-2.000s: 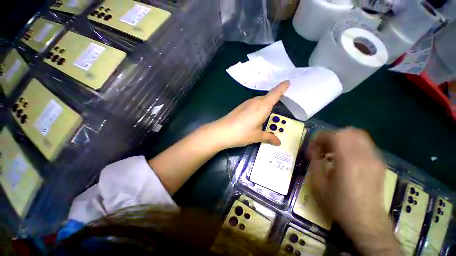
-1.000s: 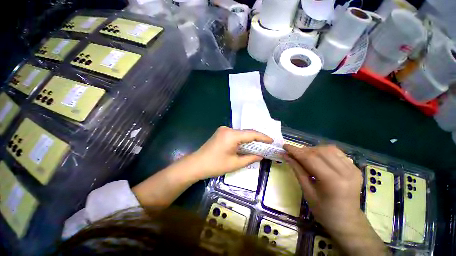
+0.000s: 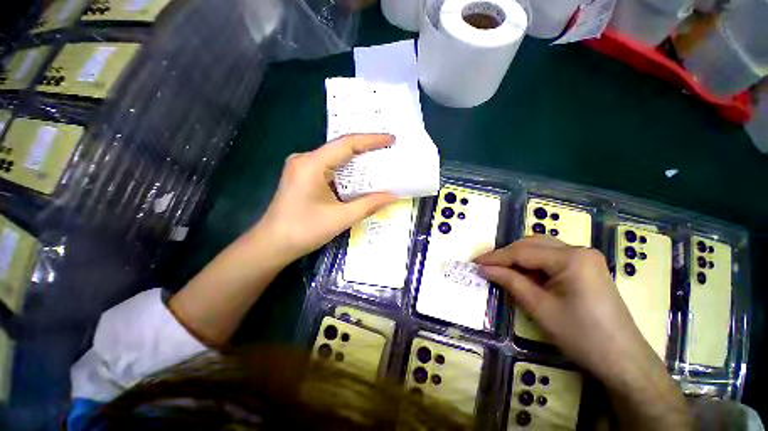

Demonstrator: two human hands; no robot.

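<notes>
My left hand holds a folded white label strip between thumb and fingers, above the tray's far left pocket. My right hand pinches the right edge of a small printed label, which lies at or just above the middle of a yellow phone back in the second pocket. Whether it touches fully cannot be told. The phone back at far left carries a label and is partly under my left hand. The clear blister tray holds several yellow phone backs with dark camera rings.
Stacked filled trays stand at left. A label roll stands beyond the strip. A clear plastic bag is at the far left, and a red bin with rolls is at far right. A paper scrap lies on the green top.
The right hand has moved from the strip down to the second phone back, with a label at its fingertips. The left hand still holds the strip, now apart from the right hand. The view has shifted.
</notes>
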